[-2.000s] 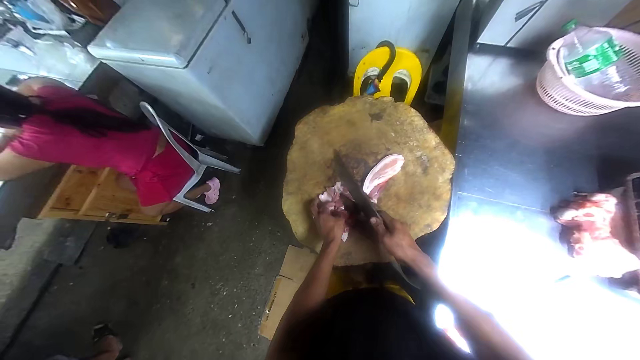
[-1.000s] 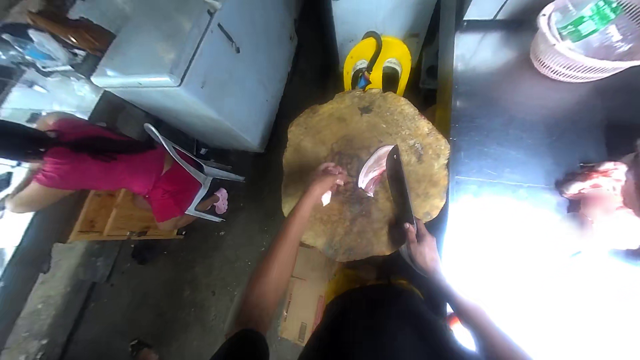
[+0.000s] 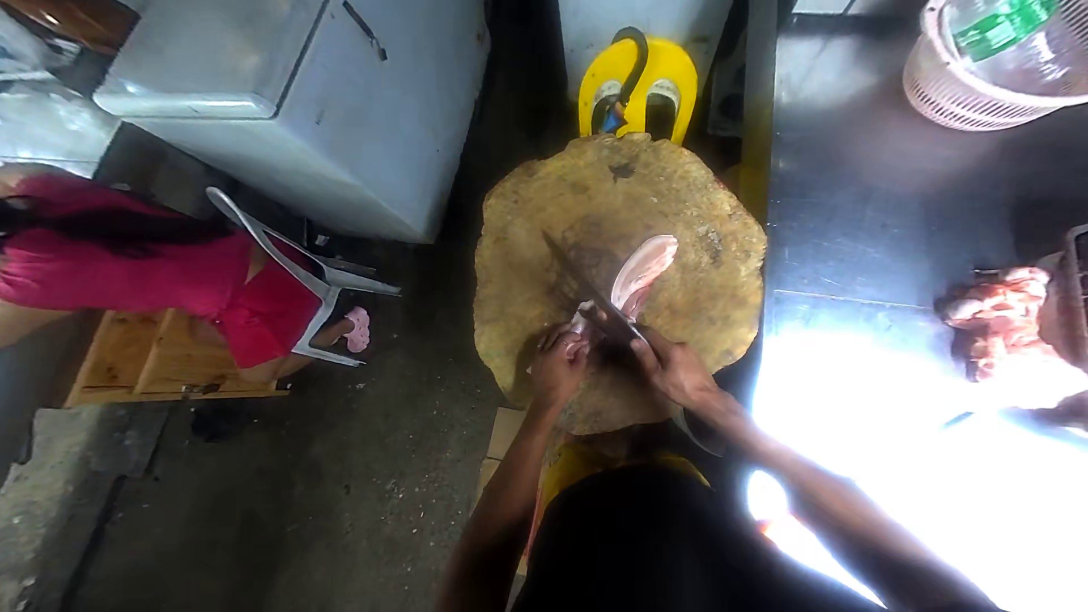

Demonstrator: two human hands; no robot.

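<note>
A large round wooden chopping block stands in front of me. My right hand grips a cleaver, whose dark blade points up and to the left across the block. At the block's lower left, my left hand has its fingers closed on small pieces of raw meat, beside the blade. A longer slab of raw meat with a pale fatty edge lies just right of the blade. The blade partly hides where the pieces and the slab come close.
Right of the block is a dark metal table with more raw meat and a pink plastic basket holding a bottle. Behind the block stands a yellow stool. A person in red sits at the left near a grey chest freezer.
One second ago the cleaver was upright, right of the slab; now it slants across to the slab's left. My left hand has moved down toward the block's near edge.
</note>
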